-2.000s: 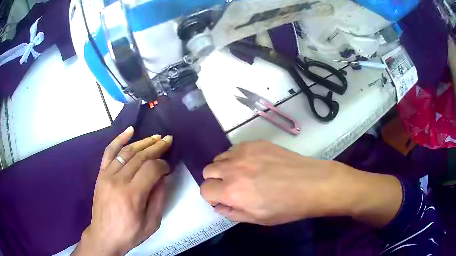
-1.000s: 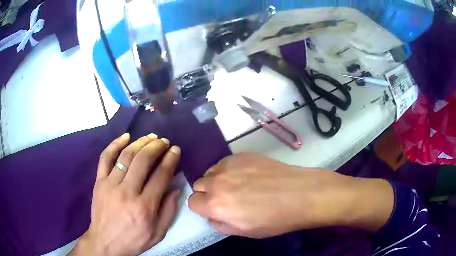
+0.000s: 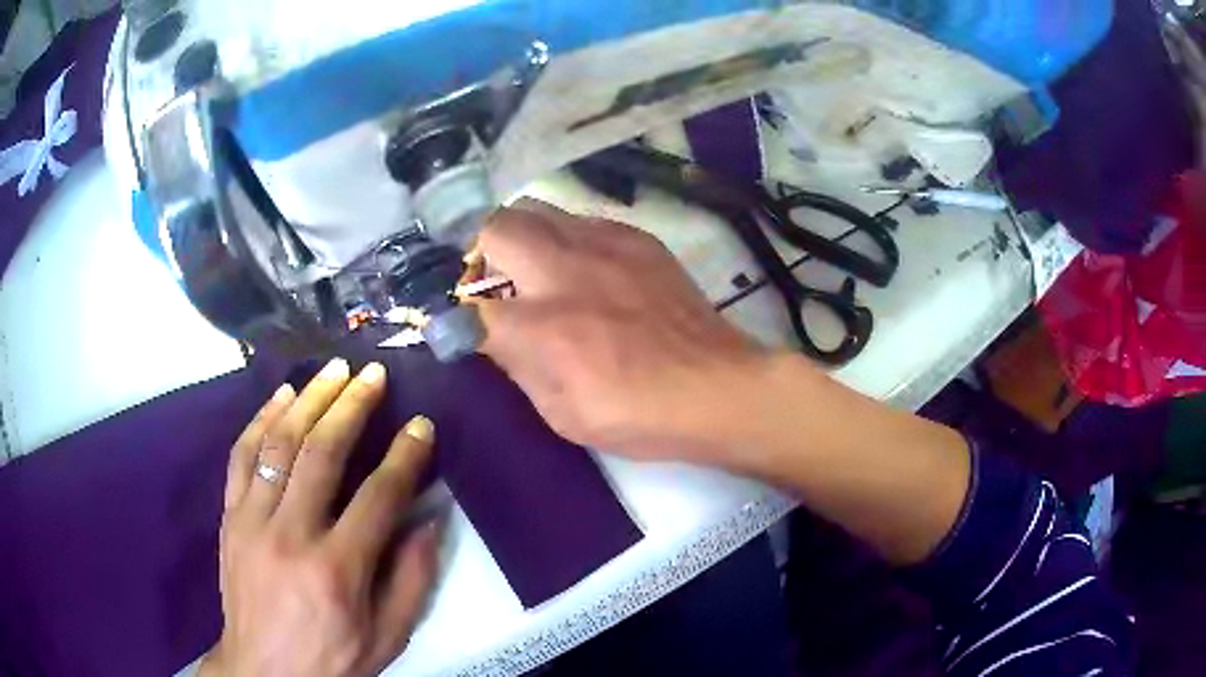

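Note:
Dark purple cloth point(image 3: 126, 509) spreads over the left of the white table, and a purple strip point(image 3: 529, 489) runs from under the sewing machine head point(image 3: 304, 159) toward the front edge. My left hand point(image 3: 318, 529) lies on the cloth just below the presser foot, fingers apart. My right hand point(image 3: 595, 331) is beside the needle area, holding the thread snips point(image 3: 489, 286). Their pointed blades reach toward the presser foot; most of the snips is hidden by the hand. A grey knob-like part point(image 3: 454, 332) sits beside the blades.
Black shears point(image 3: 807, 258) lie right of my right hand. A slim pale tool point(image 3: 946, 197) lies at the table's right end. A small purple piece point(image 3: 725, 143) is under the machine arm. Purple pieces with a white bow point(image 3: 40, 156) lie upper left. Red patterned cloth point(image 3: 1131, 311) is at right.
My right hand has let go of the strip's front end, picked up the snips from the table and moved up to the needle area. My left hand has shifted slightly left.

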